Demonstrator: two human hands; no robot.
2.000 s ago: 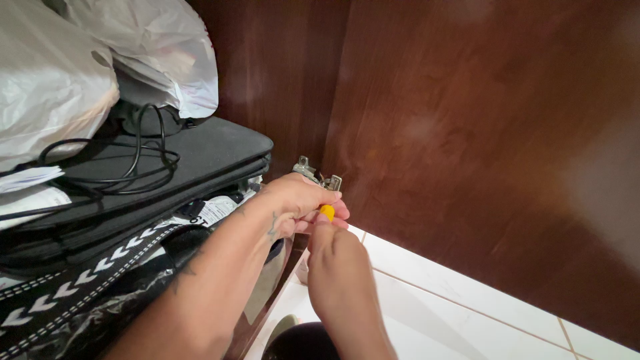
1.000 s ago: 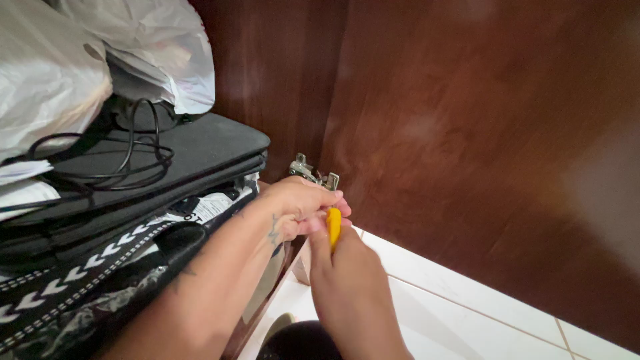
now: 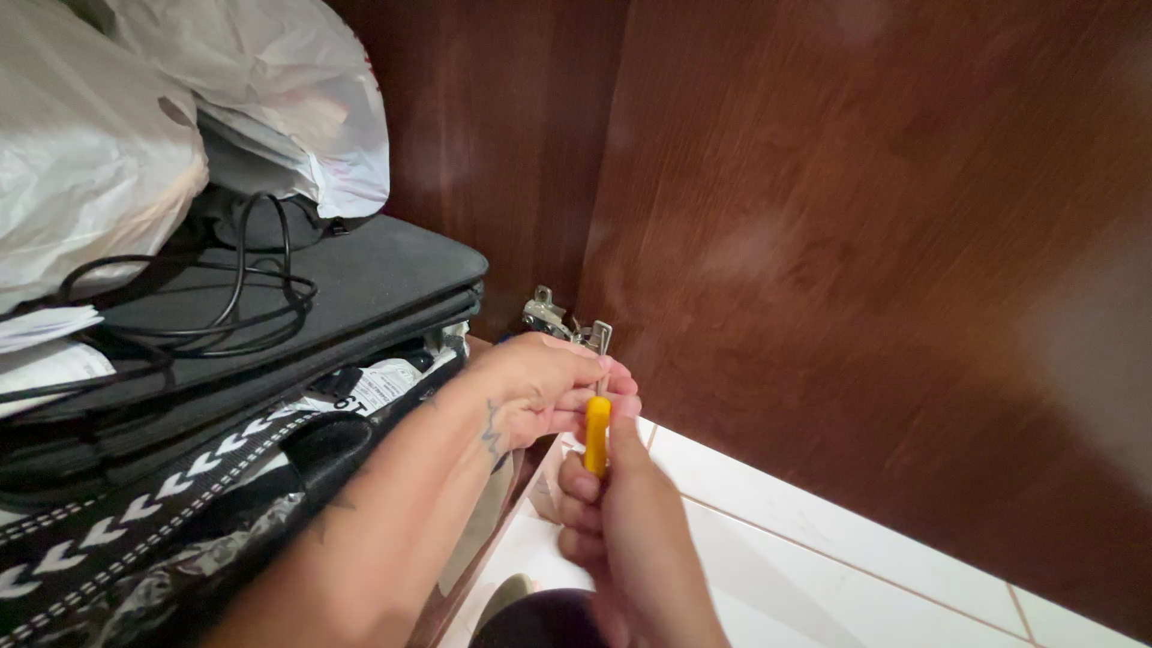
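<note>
My right hand (image 3: 621, 504) grips the yellow handle of a screwdriver (image 3: 597, 436), whose thin metal shaft points up toward a metal cabinet hinge (image 3: 567, 319). That hinge sits where the dark wooden door (image 3: 810, 270) meets the cabinet's side panel (image 3: 504, 144). My left hand (image 3: 562, 382) reaches in from the lower left, just below the hinge, and its fingertips pinch around the screwdriver's shaft. The fingers hide the tip of the shaft and the lower part of the hinge.
On the left, white plastic bags (image 3: 81, 153) and a coiled black cable (image 3: 238, 297) lie on a dark fabric case (image 3: 387, 270). Beneath it is a black strap with white chevrons (image 3: 162, 495). White floor tiles (image 3: 774, 567) lie below the door.
My right hand has moved lower and its grip has changed, so that more of the yellow handle and the metal shaft show. My left hand stays by the hinge.
</note>
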